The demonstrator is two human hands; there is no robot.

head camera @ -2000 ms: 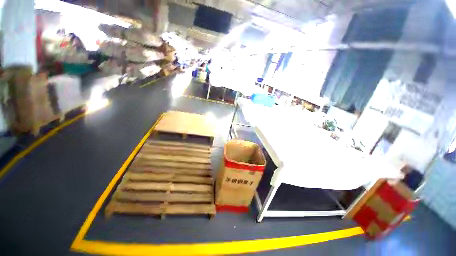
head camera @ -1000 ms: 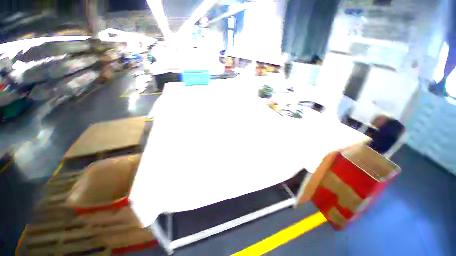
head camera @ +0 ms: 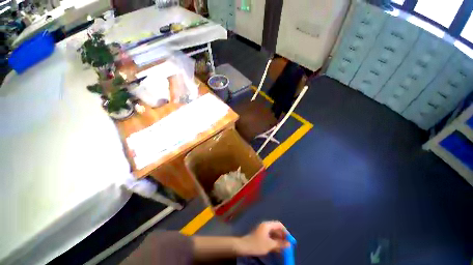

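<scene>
My left hand (head camera: 267, 238) reaches in from the bottom left, in a dark sleeve. Its fingers are closed on a bright blue strip (head camera: 289, 252) that hangs down and is cut off by the bottom edge. The hand is near the right side of an open tan and red carton (head camera: 249, 192) and does not touch it. Crumpled pale material (head camera: 229, 185) lies inside the carton. My right hand is not in view.
A wooden desk (head camera: 179, 127) with papers and potted plants (head camera: 118, 101) stands behind the carton. A long white table (head camera: 57, 155) is at left, with a blue bin (head camera: 31, 52). A chair (head camera: 264, 116), a bucket (head camera: 218, 85) and grey-blue drawer cabinets (head camera: 399, 62) stand beyond.
The view has turned right and come closer to the carton and desk. The pallets have left the view. My left hand with the blue strip has come into view.
</scene>
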